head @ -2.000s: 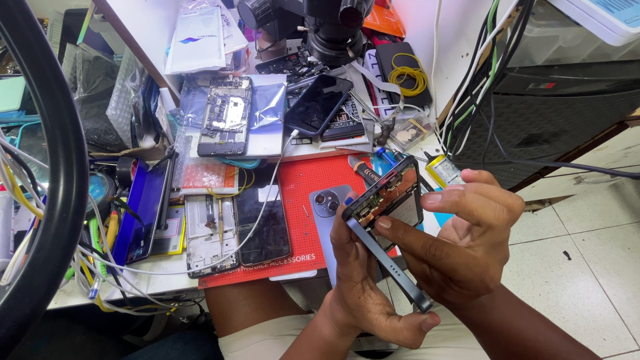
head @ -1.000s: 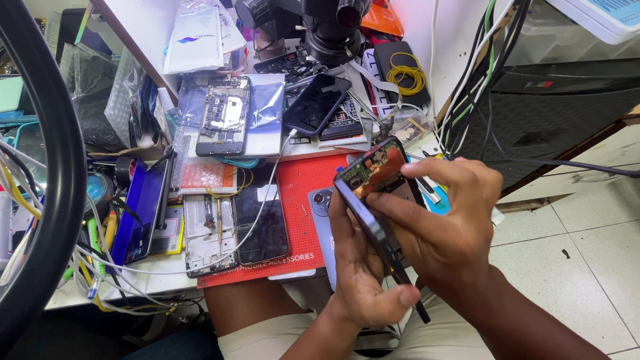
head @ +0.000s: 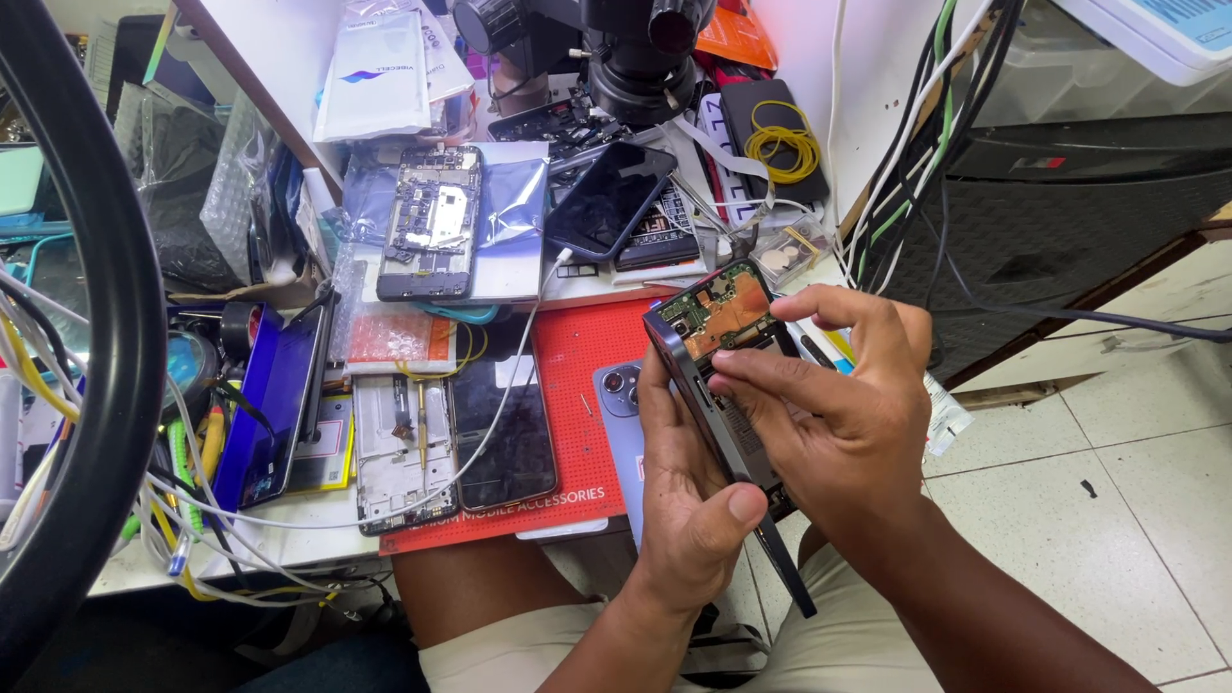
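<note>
An opened smartphone (head: 717, 385), its circuit board with copper-coloured film and its battery exposed, is held tilted above the front edge of the bench. My left hand (head: 683, 500) grips its frame from below and the left side, thumb across the lower end. Over the inside, my right hand (head: 837, 385) has its thumb and a finger close together near the lower edge of the board, while the index finger touches the phone's right upper edge. Whether something small is pinched there cannot be told. A dark flat panel (head: 787, 568) projects below the phone, partly hidden by my hands.
A red mat (head: 587, 361) carries a blue phone back (head: 621, 423) and a dark phone (head: 500, 433). Beside them lies a bare phone frame (head: 385, 472). Behind are a disassembled phone (head: 433, 221), a black phone (head: 611, 202) and a microscope (head: 640, 67). A white cable crosses the bench.
The opened phone has turned so more of its inside faces the camera. The right hand's fingers have shifted over it, staying at the board area.
</note>
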